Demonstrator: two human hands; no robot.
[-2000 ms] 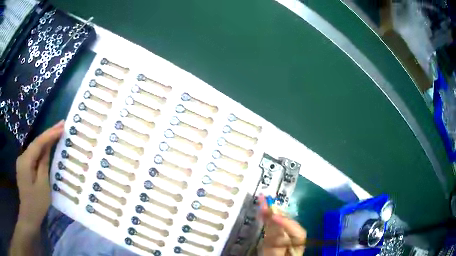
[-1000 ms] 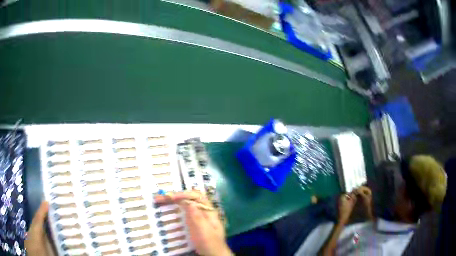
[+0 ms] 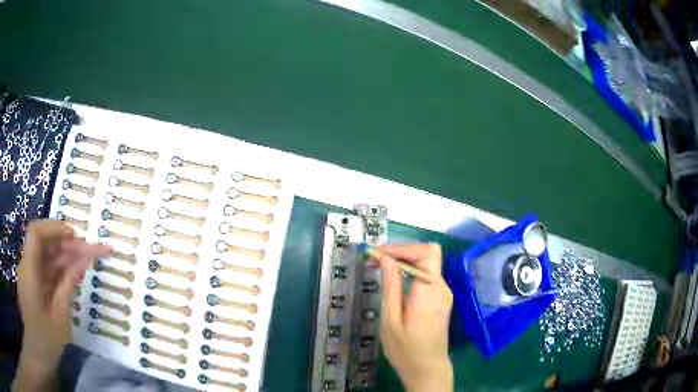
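Note:
The white parts tray (image 3: 275,230) lies in front of me with four columns of slots, slim headed parts in them. Two grey metal fixture bars (image 3: 324,291) lie side by side to its right, with a row of nests. My right hand (image 3: 417,306) holds a small brush (image 3: 409,268) like a pen, its blue tip at the upper end of the bars. My left hand (image 3: 55,283) is over the tray's left part, fingers bent and apart; I see nothing held in it.
A black tray (image 3: 30,164) of loose rings is at the left edge. A blue bin (image 3: 497,325) with a round-topped bottle (image 3: 523,276) stands right of my right hand. A pile of small metal parts (image 3: 572,306) and another white tray (image 3: 632,325) lie beyond.
My right hand has moved from over the tray to the fixture bars, with the brush. My left hand has moved from the tray's left edge to above its slots. The view has turned left.

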